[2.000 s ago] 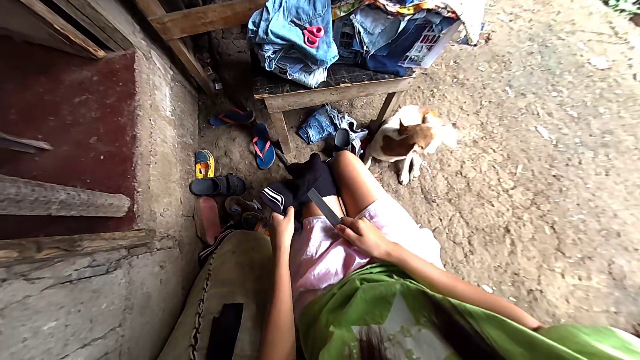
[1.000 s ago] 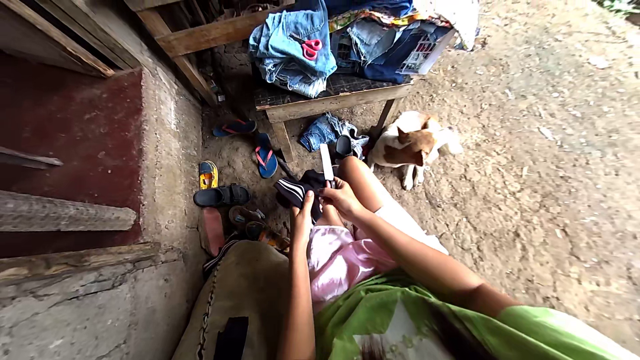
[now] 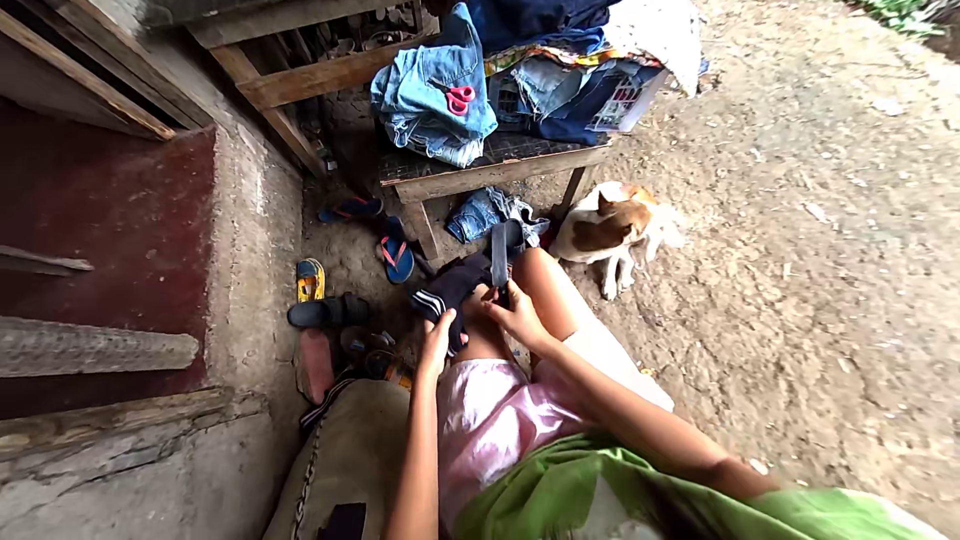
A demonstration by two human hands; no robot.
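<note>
My left hand (image 3: 438,341) is closed on a dark cloth with white stripes (image 3: 457,289), which lies over my knee. In my right hand (image 3: 519,315) is the dark handle of a knife (image 3: 499,255). Its broad grey blade points away from me, just right of the cloth; whether it touches the cloth I cannot tell. Beyond, red-handled scissors (image 3: 459,99) lie on folded light-blue denim (image 3: 431,82) on a low wooden bench (image 3: 495,166).
A brown and white dog (image 3: 606,229) sits at the right of the bench. Flip-flops (image 3: 396,259) and sandals (image 3: 330,310) lie on the ground at left. Denim scraps (image 3: 476,216) are under the bench. A full sack (image 3: 352,457) stands by my left arm, and a crate of cloth (image 3: 630,97) is on the bench.
Two seconds ago the knife lay slanted across my lap; its blade then rose to point away from me. The dark cloth now spreads wider over my knee than one second ago.
</note>
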